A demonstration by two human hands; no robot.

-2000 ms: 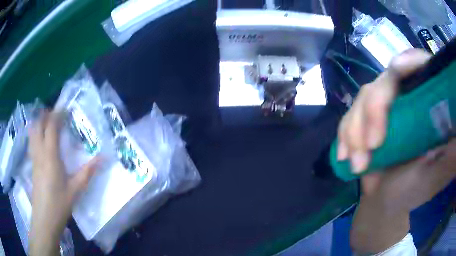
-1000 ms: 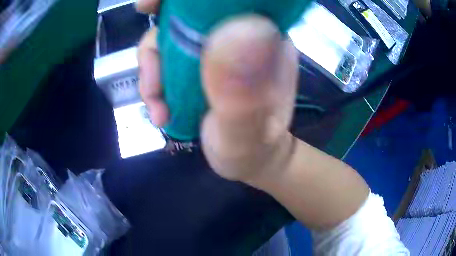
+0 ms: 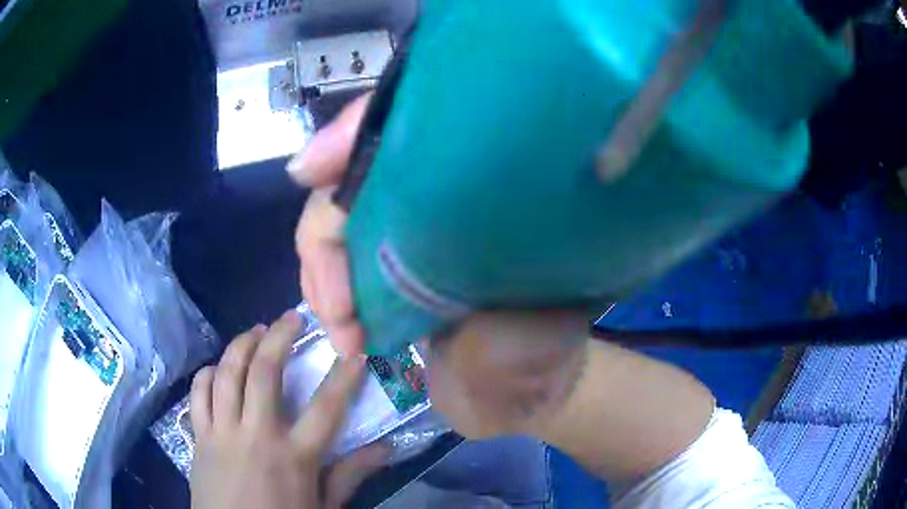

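Note:
My right hand (image 3: 333,249) grips a thick teal-green electric screwdriver (image 3: 517,169), its lower end over a white housing (image 3: 350,398). The screwdriver's tip is hidden, so I cannot tell if it touches. The housing lies on a clear bag (image 3: 177,437) near the worktop's front edge. A green circuit board (image 3: 402,378) shows at its right end. My left hand (image 3: 261,418) lies on the housing's left part, fingers spread over it, pressing or holding it.
The screw feeder (image 3: 261,114), with a bright front plate, stands at the upper left. Bagged white housings (image 3: 62,398) with green boards lie at the left. A black cord (image 3: 756,340) runs right. White stacked pieces (image 3: 845,418) stand at the lower right over blue floor.
The screwdriver has moved from the feeder down towards the front. My left hand, out of view a second ago, is now on a housing in front of me. The view has shifted.

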